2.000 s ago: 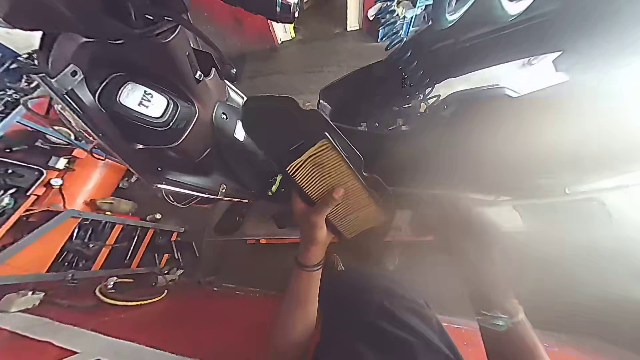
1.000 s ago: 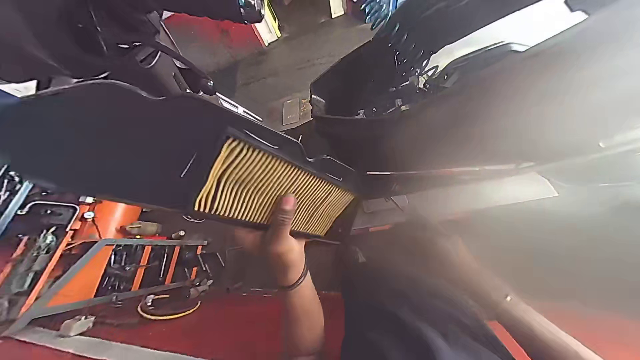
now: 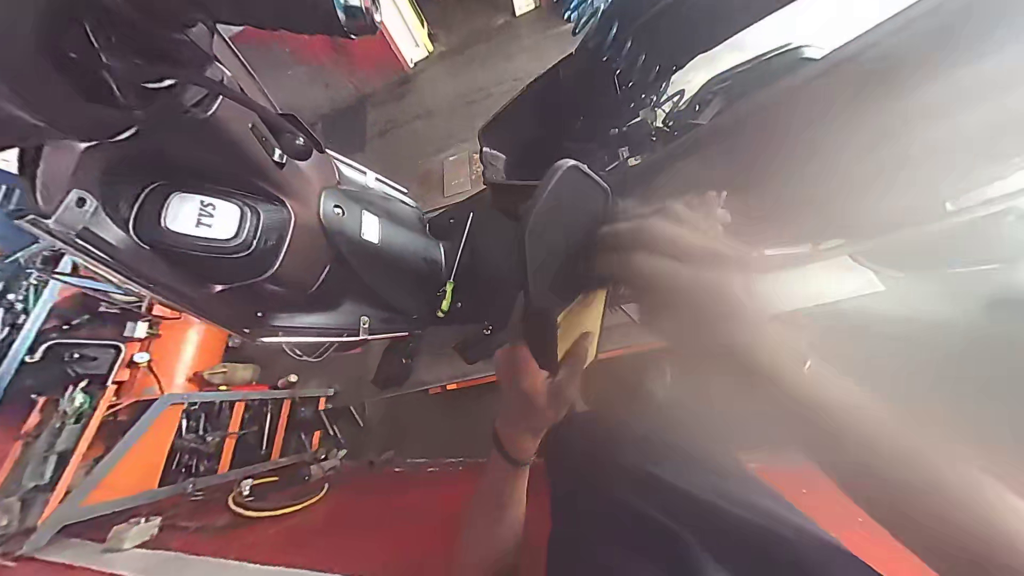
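Observation:
My left hand [image 3: 538, 384] grips the lower end of a scooter air filter, whose yellow pleated element [image 3: 582, 320] shows edge-on beside its black plastic cover [image 3: 566, 228]. Blurred by haze, my right hand [image 3: 672, 248] is at the cover's right side; whether its fingers hold the part cannot be made out. A screwdriver with a green handle [image 3: 446, 298] lies on the black floorboard of the scooter, left of the filter. The scooter's dark front panel [image 3: 308, 264] with a TVS badge [image 3: 206, 216] stands at the left.
An orange and grey tool rack [image 3: 128, 460] with many tools stands at lower left, near an orange cylinder [image 3: 188, 352]. A yellow hose [image 3: 280, 508] lies coiled on the red floor. The scooter's grey body panel [image 3: 864, 152] fills the right side, under haze.
The air filter has turned from showing its yellow pleats broadly to standing nearly edge-on. My right hand has moved up to beside the cover.

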